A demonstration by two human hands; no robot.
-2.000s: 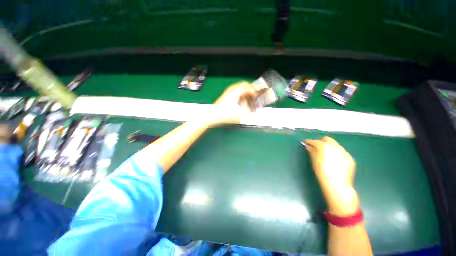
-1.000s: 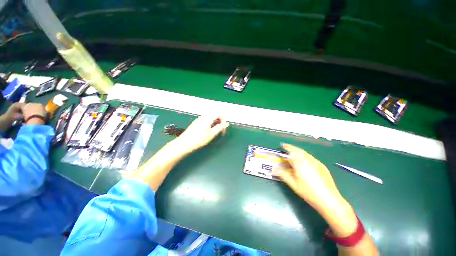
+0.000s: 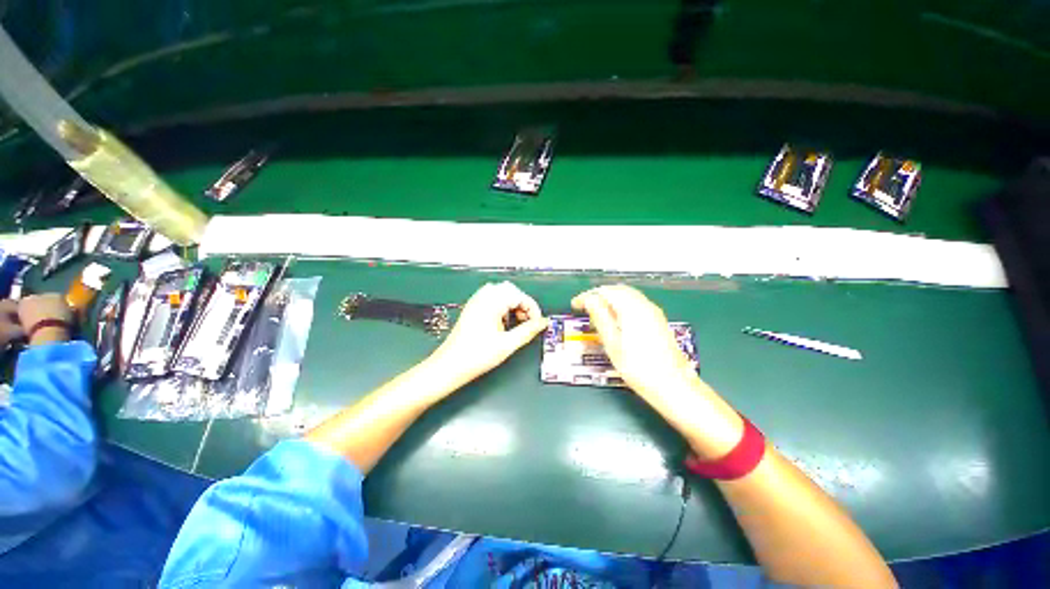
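Note:
An open phone body (image 3: 581, 361), silver-white with an orange-yellow patch, lies flat on the green mat. My right hand (image 3: 628, 328) is over its middle and upper edge, fingers bent, fingertips near its top edge; whether it holds anything cannot be told. My left hand (image 3: 493, 326) is just left of the phone, fingertips pinched together near its upper left corner; a thin cable between them cannot be made out. A dark flat bundle of cables (image 3: 397, 312) lies left of my left hand. White tweezers (image 3: 803, 343) lie right of the phone.
Spaced phones (image 3: 794, 177) lie on the green belt beyond the white edge strip (image 3: 599, 249). Open phones (image 3: 228, 320) lie over clear bags (image 3: 294, 345) at left, near another person's hand and blue sleeve. A slanted wrapped post (image 3: 138, 184) stands at left. A thin cord hangs below my right wrist.
My left hand has moved from the white strip's edge to beside the phone, and the cable bundle shows more fully. My right hand has shifted from the phone's right end to over its middle.

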